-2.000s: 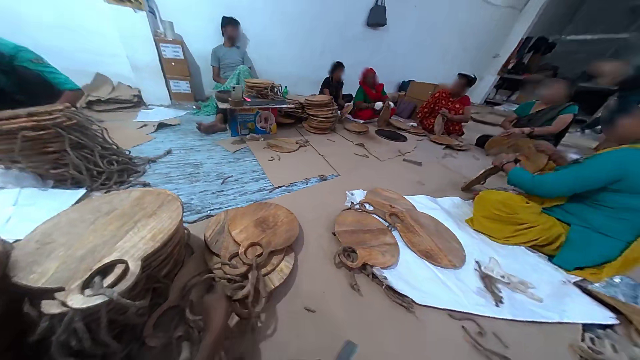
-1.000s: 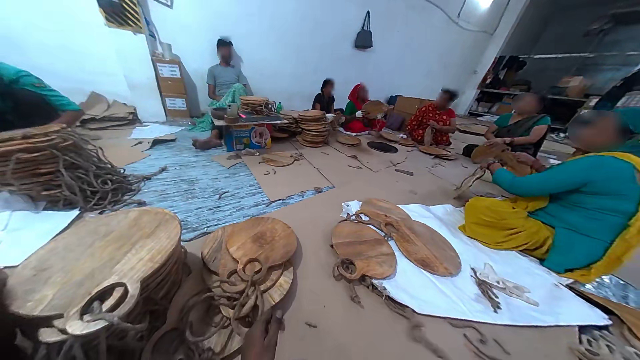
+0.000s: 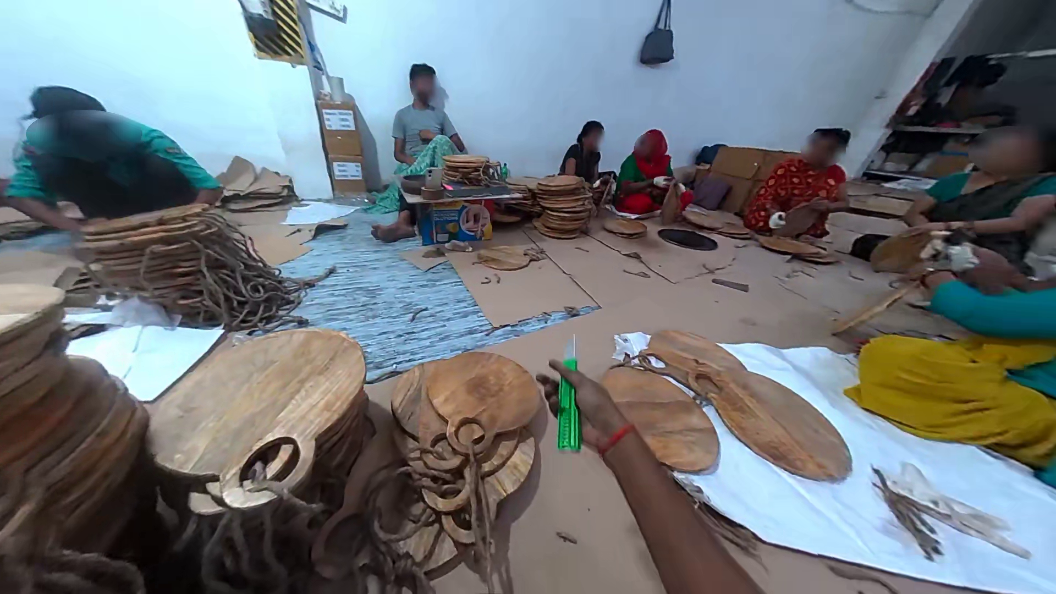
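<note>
My right hand (image 3: 586, 404), with a red thread at the wrist, reaches in from the lower right and holds a green utility knife (image 3: 568, 412), its blade out and pointing up. My left hand cannot be made out. Left of the knife lies a small stack of round wooden boards (image 3: 483, 392) with ring handles and brown cords. Further left stands a taller stack of larger boards (image 3: 264, 396). Just right of my hand is a round board (image 3: 664, 421), beside a longer board (image 3: 780, 425) partly on a white cloth (image 3: 833, 371).
A stack of boards with hanging cords (image 3: 157, 252) stands at left before a crouching person (image 3: 103, 157). Another stack (image 3: 29, 412) rises at the left edge. A person in yellow and teal (image 3: 949, 396) sits at right. Several others sit farther back, near a low table (image 3: 462, 196).
A hand at the bottom edge one second ago has given way to my right hand raised mid-view with the green knife. The person at left now shows more fully.
</note>
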